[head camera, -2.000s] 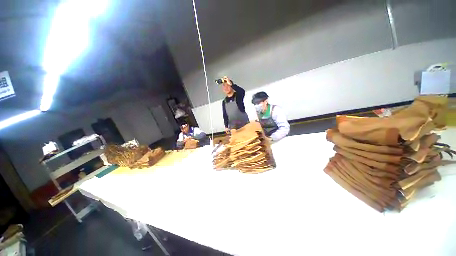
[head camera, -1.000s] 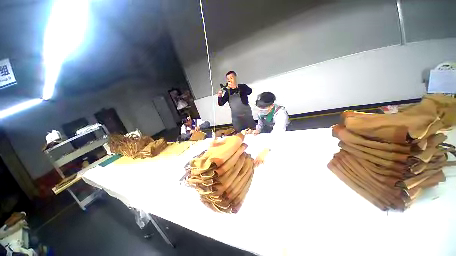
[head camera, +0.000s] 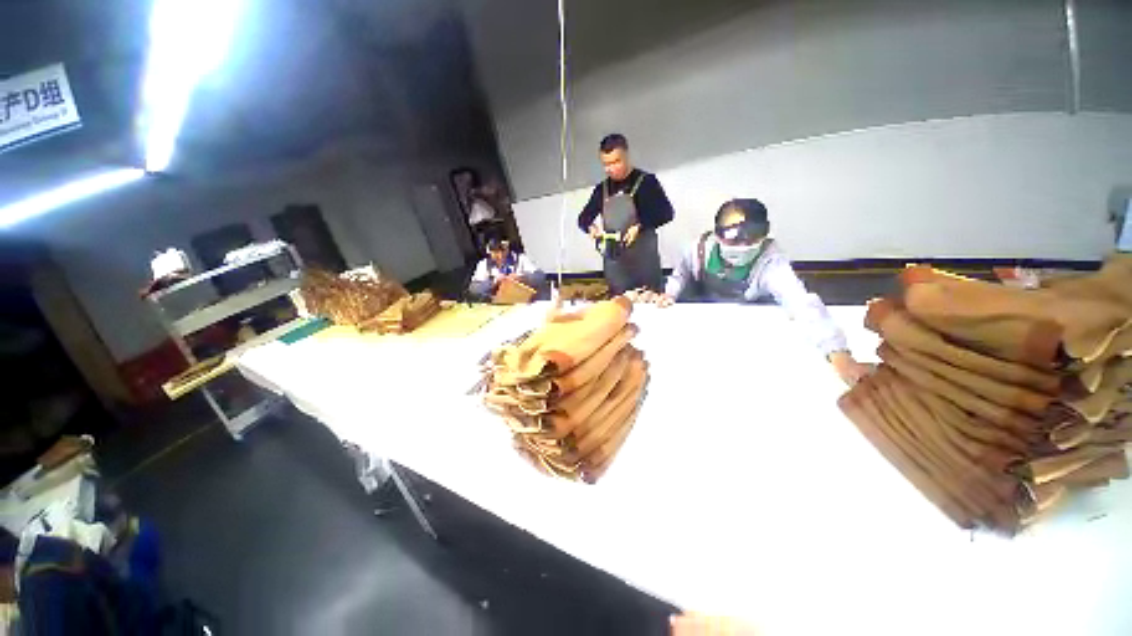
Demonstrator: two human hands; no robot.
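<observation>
A pile of folded brown leather pieces point(head camera: 571, 391) lies on the white-covered table point(head camera: 745, 497) in front of me. A larger pile of similar brown pieces point(head camera: 981, 385) stands at the right. A small skin-toned shape point(head camera: 715, 625) shows at the bottom edge, right of centre. It is cut off and overexposed; it may be my right hand, but what it does cannot be told. My left hand is out of the picture.
A masked person point(head camera: 741, 267) across the table reaches toward the right pile. An aproned person point(head camera: 627, 218) stands behind; another point(head camera: 503, 271) sits farther left. A strand bundle point(head camera: 341, 298) lies at the far table end. A shelf rack point(head camera: 230, 292) stands left.
The centre pile has come nearer along the table from the far side. The masked person's arm now stretches to the right pile. The standing person's hands have lowered. A skin-toned shape has appeared at the bottom.
</observation>
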